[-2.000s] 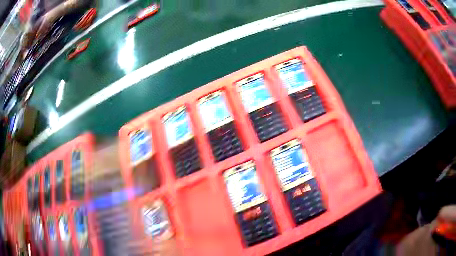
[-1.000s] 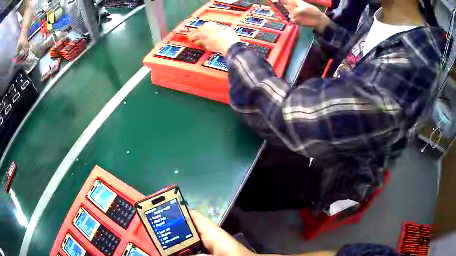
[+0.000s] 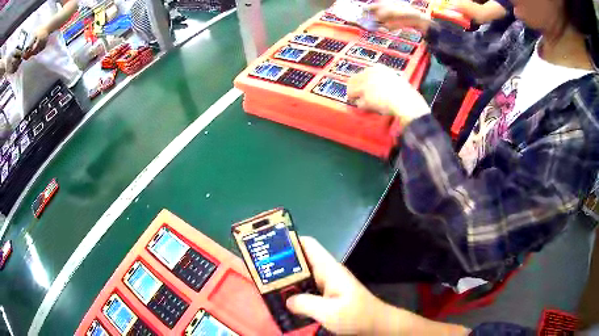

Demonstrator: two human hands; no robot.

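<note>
My right hand (image 3: 341, 295) holds a keypad mobile phone (image 3: 270, 252) upright over the near red tray, thumb on its black keypad. The phone's lit blue screen shows lines of menu text in a gold frame. The red tray (image 3: 226, 272) lies at the bottom, cut off by the lower edge. Several phones with lit screens lie in its slots, one of them at the top left (image 3: 172, 248). A tray slot right of that phone is empty, partly hidden by the held phone. My left hand is not in view.
A person in a plaid shirt (image 3: 453, 177) sits at the right, hands over stacked red trays (image 3: 309, 121) of phones. A white strip (image 3: 131, 190) runs along the green surface. A black tray (image 3: 39, 134), orange-red pieces (image 3: 128, 58) and another person (image 3: 46, 65) are at the far left.
The view has turned towards the line and the neighbour. The held phone now shows further right in the picture, and my thumb has come onto its keypad. The neighbour's hands have moved over the trays.
</note>
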